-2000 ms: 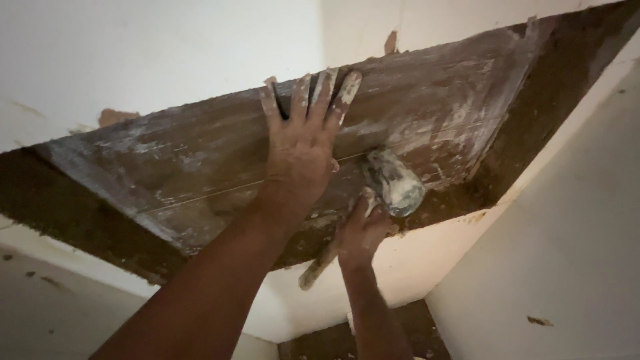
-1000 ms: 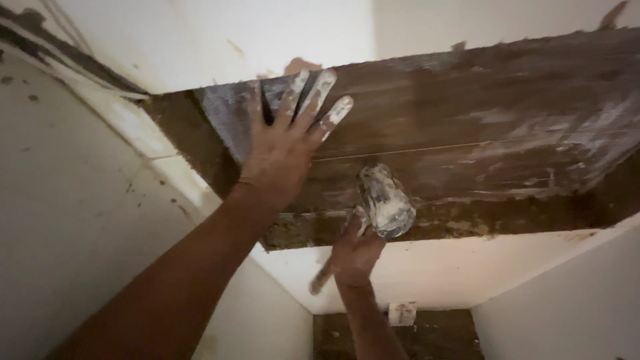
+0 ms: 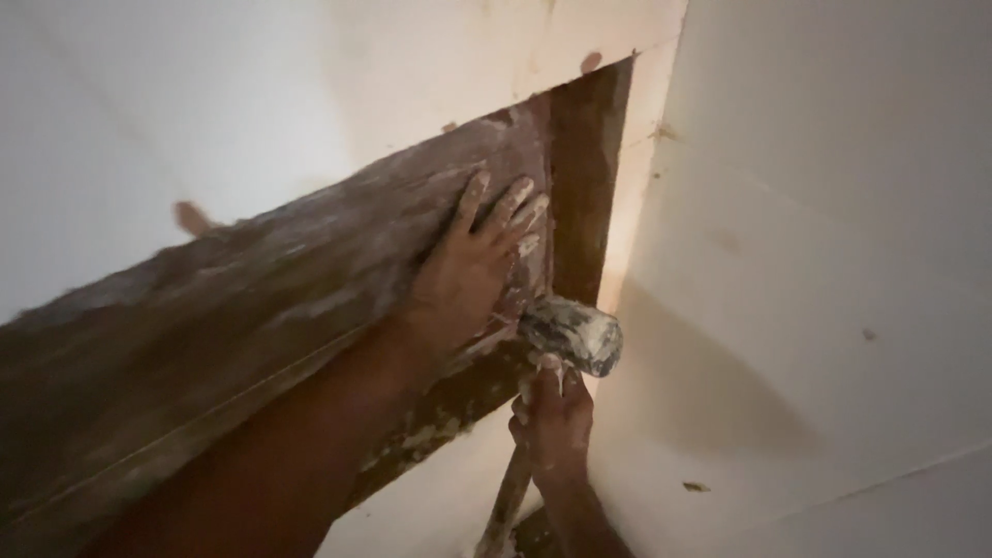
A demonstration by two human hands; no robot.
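Note:
My left hand [image 3: 473, 267] lies flat against a brown tile or panel [image 3: 310, 263] smeared with pale residue, fingers spread near its right end. White paste coats the fingertips. Lower right of it, my right hand [image 3: 554, 422] grips the handle of a mallet [image 3: 573, 333], whose thick, paste-crusted head is by the panel's lower right corner. The handle slants down to the left below the hand. Beyond the panel's right end runs a darker brown strip [image 3: 589, 178], and a rough dark band [image 3: 457, 411] runs along the lower edge.
Pale tiled wall surfaces [image 3: 814, 232] stand on the right, with a joint line and small marks. A white surface [image 3: 194, 93] lies above the panel, with reddish-brown spacers or lumps [image 3: 191, 218] at the panel's edge. A dark patch [image 3: 539, 535] shows at the bottom.
The view has swung strongly. My left hand has moved from the panel's left end to its right end, and the mallet in my right hand has also moved to the right end.

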